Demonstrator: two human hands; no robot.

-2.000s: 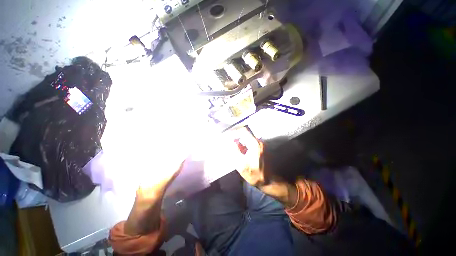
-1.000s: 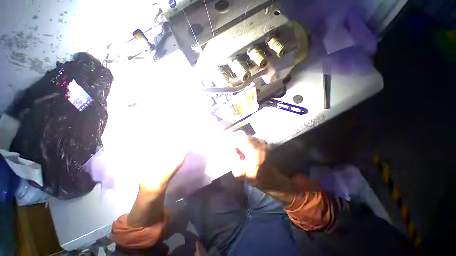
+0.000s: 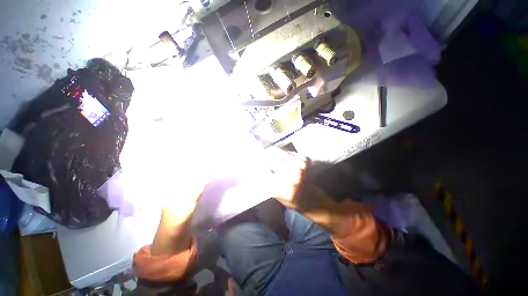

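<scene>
A lilac fabric piece [image 3: 215,199] lies at the table's front edge between my hands, largely washed out by the lamp glare. My left hand [image 3: 184,199] is at its left side, the fingers lost in the white glare. My right hand [image 3: 291,176] is at the table edge just in front of the sewing machine [image 3: 283,43]; its fingertips are also washed out, so its hold cannot be made out. The needle area of the machine is hidden by glare.
A black plastic bag [image 3: 72,156] with a lit phone [image 3: 94,110] on it lies at left. A lilac patch [image 3: 116,193] is beside the bag. A black slotted tool [image 3: 338,124] and a dark bar [image 3: 382,107] lie right of the machine. Purple fabric [image 3: 408,49] is behind.
The lilac piece between my hands has shifted slightly and shows a darker area beside my left hand. The small red thing seen earlier at my right hand no longer shows. The view has shifted slightly.
</scene>
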